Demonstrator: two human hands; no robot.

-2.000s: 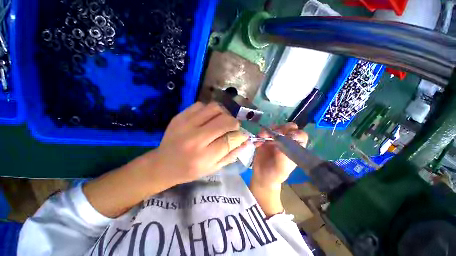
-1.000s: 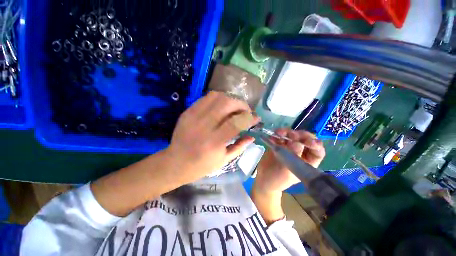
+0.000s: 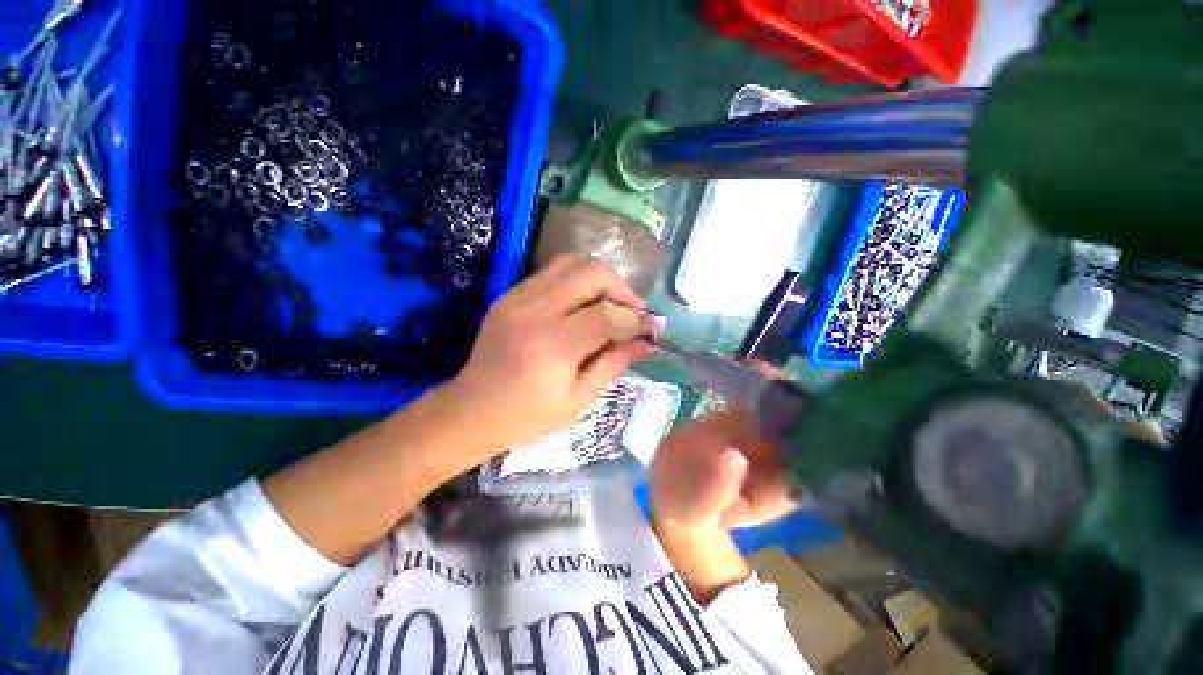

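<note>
My left hand (image 3: 548,350) is pinched at the tip of the grey tapering press ram (image 3: 719,376). Its fingertips hold a small metal part, apparently a stemmed pin, mostly hidden by the fingers. My right hand (image 3: 712,475) is curled and blurred beside the green press head (image 3: 910,448), which partly covers it; whether it holds anything cannot be told. The brownish base plate (image 3: 600,244) shows beyond my left hand. The nest under the ram tip is hidden. A clear tub with pins (image 3: 581,435) lies below my left hand.
A blue bin (image 3: 152,317) of dark and silver rings is at left, beside a blue tray of stemmed parts (image 3: 53,198). A steel column (image 3: 805,143) crosses the upper right. Beyond are a translucent tub (image 3: 745,244), a black flat object (image 3: 781,310), a blue parts bin (image 3: 891,264) and a red bin (image 3: 844,46).
The press head and ram have swung in the view, and the head now covers part of my right hand. My right hand has moved away from the pin and my left fingertips. The view has shifted.
</note>
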